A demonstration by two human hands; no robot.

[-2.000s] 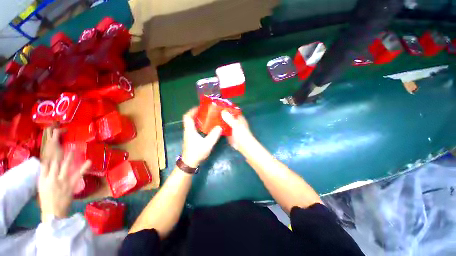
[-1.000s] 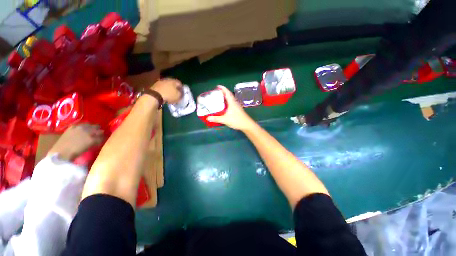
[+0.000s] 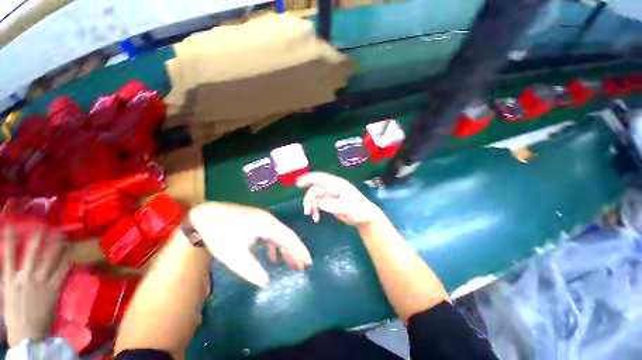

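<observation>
An open tin body (image 3: 290,163), red with a bright inside, stands on the dark green belt just beyond my right hand. Its lid (image 3: 260,174) lies upturned to its left. Another open tin body (image 3: 384,140) and lid (image 3: 350,151) stand further right. My left hand (image 3: 250,238) is empty, fingers apart and slightly curled, over the shiny green surface. My right hand (image 3: 339,199) is empty, fingers partly bent, near the front of the nearer tin body; whether a fingertip touches it is not clear.
Closed red tins (image 3: 91,155) are heaped at left on cardboard. Another person's hand (image 3: 32,274) is at the left edge. Stacked cardboard (image 3: 246,77) lies beyond. A dark arm-like shape (image 3: 457,88) crosses the belt. More tin and lid pairs stand at right. Plastic film (image 3: 563,302) is at lower right.
Both hands have let go of the tin body and lid, which now stand on the belt. My left hand has moved back towards me and right. The view has shifted.
</observation>
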